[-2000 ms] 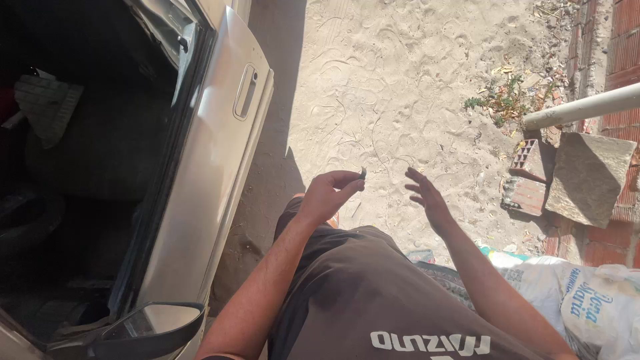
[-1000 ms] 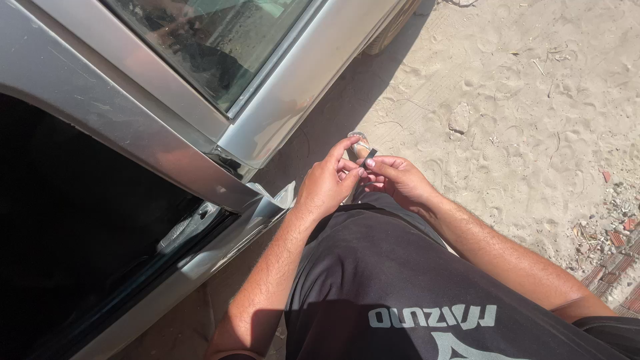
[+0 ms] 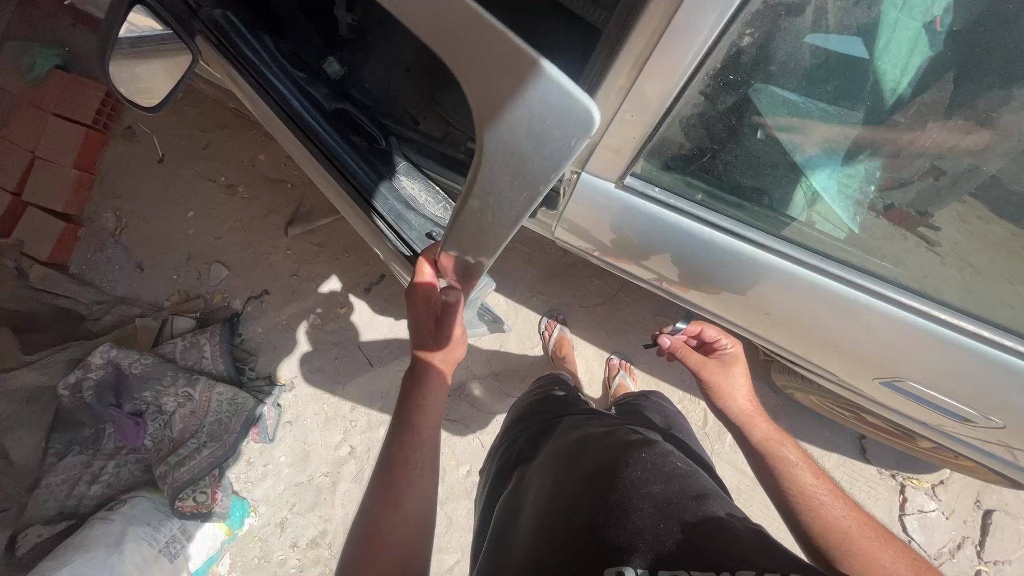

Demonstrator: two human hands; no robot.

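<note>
My left hand [image 3: 436, 312] grips the lower corner of a silver car's front door frame [image 3: 524, 136], thumb on the near side and fingers partly hidden behind it. The door stands ajar. Between the thumb and fingers of my right hand [image 3: 704, 352] is a small dark curved strip [image 3: 682, 323], with a short black end sticking out to the left; its exact kind cannot be told. That hand is beside the silver rear door [image 3: 760, 288], below its window, not clearly touching it.
A side mirror [image 3: 150, 68] juts out at upper left, near stacked red bricks [image 3: 60, 152]. Patterned cloth [image 3: 152, 408] and a white sack [image 3: 136, 536] lie on the sand at left. A rear wheel [image 3: 872, 416] and broken rubble [image 3: 928, 512] are at right.
My hands, together at a small dark piece a second ago, are now apart. The left has taken hold of the door frame; the right keeps the strip. The view has turned strongly.
</note>
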